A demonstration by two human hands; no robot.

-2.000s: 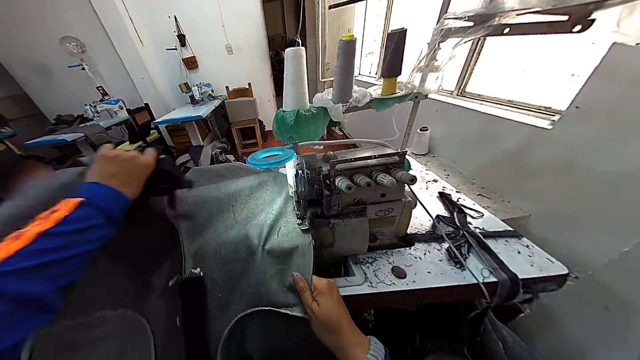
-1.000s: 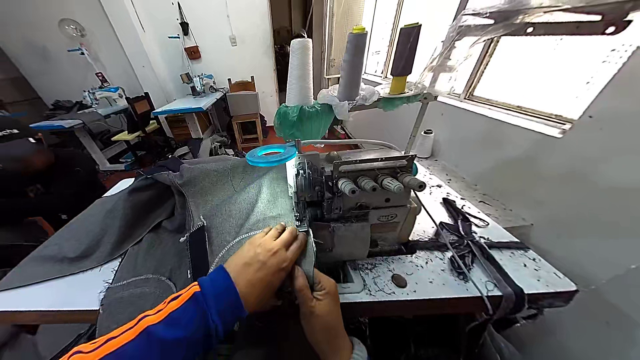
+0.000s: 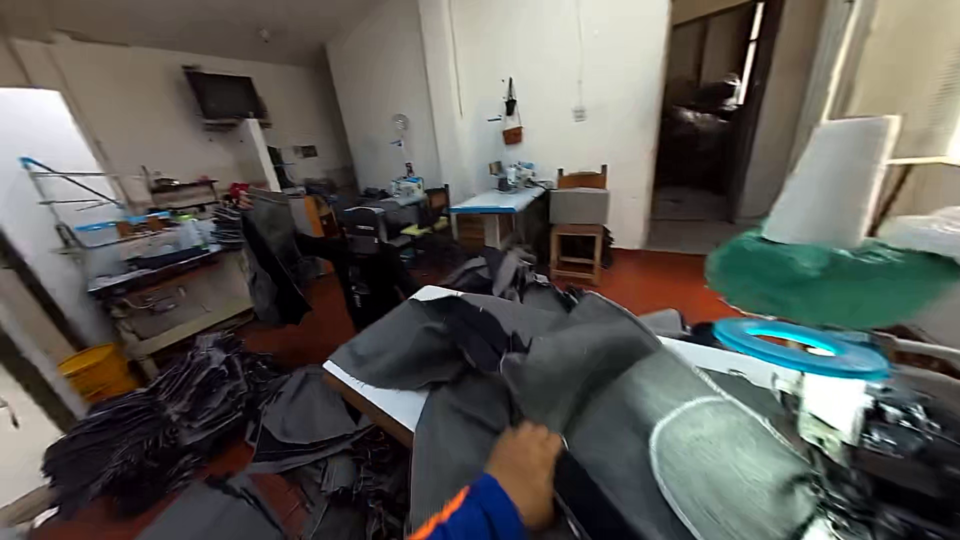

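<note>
Grey denim fabric (image 3: 607, 375) with pale overlock stitching lies bunched across the white sewing table (image 3: 379, 396). My left hand (image 3: 525, 465), in a blue sleeve with an orange stripe, is closed on the fabric near its dark strip, at the bottom centre. At the lower right, part of the overlock machine (image 3: 892, 435) stands over the fabric's right end, below a blue ring-shaped thing (image 3: 799, 349). A white thread cone (image 3: 832, 180) rises behind, with green plastic (image 3: 825, 277) around its base. My right hand is out of view.
Piles of dark cut fabric (image 3: 202, 397) cover the floor at the left, near a yellow bucket (image 3: 101, 373). Beyond the table a person (image 3: 364, 262) in black holds up a grey garment piece. A wooden chair (image 3: 577, 225) and another sewing table (image 3: 499, 201) stand farther back.
The view has swung far left. My left hand has moved from beside the presser area to the fabric on the left. My right hand, earlier on the cloth, has left the view.
</note>
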